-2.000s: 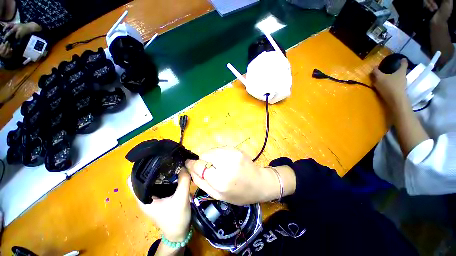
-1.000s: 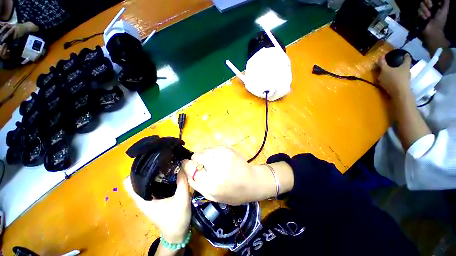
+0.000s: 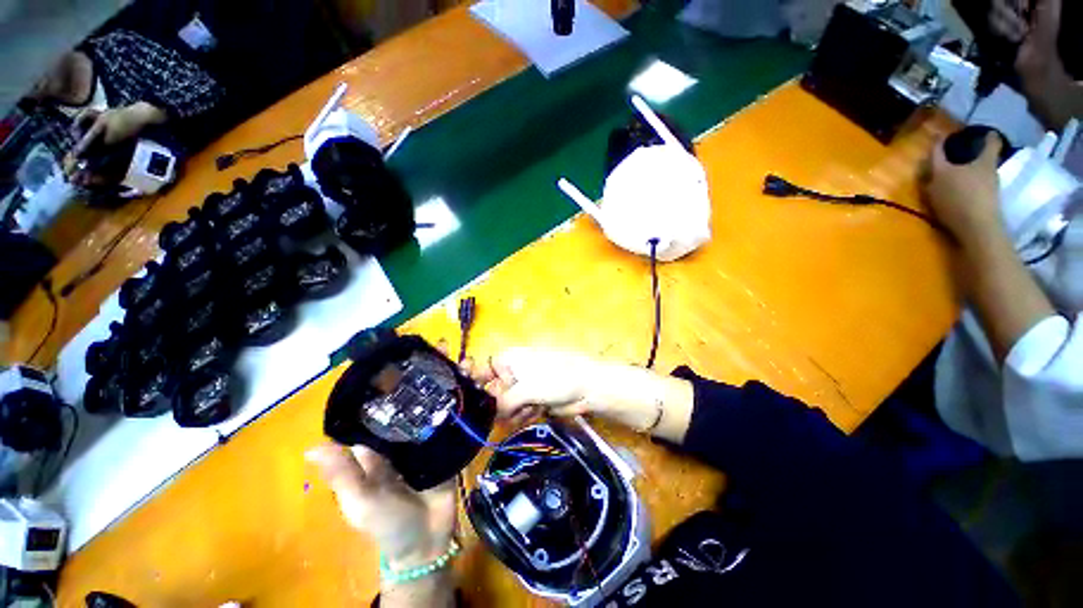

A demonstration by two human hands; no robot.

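My left hand (image 3: 398, 505) holds the black camera head shell (image 3: 416, 466) from below, with its open side up and the circuit board (image 3: 412, 398) showing. My right hand (image 3: 534, 386) is at the shell's right edge; its fingertips are partly hidden, and I cannot tell if they grip the shell or a wire. Blue and other thin connector wires (image 3: 485, 442) run from the board to the camera base housing (image 3: 558, 499). The housing lies open side up below my right hand, with a silvery-white block inside.
A white camera with two antennas (image 3: 657, 202) stands ahead at the green strip. Rows of black head units (image 3: 202, 309) sit on a white sheet (image 3: 368, 299) at left. A pigtail cable (image 3: 849, 198) lies at right. People work on both sides, one hand (image 3: 964, 196) at right.
The shell has turned so its circuit board faces up. My right hand has moved from inside it to its right edge. The view has shifted, showing more of the bench at left.
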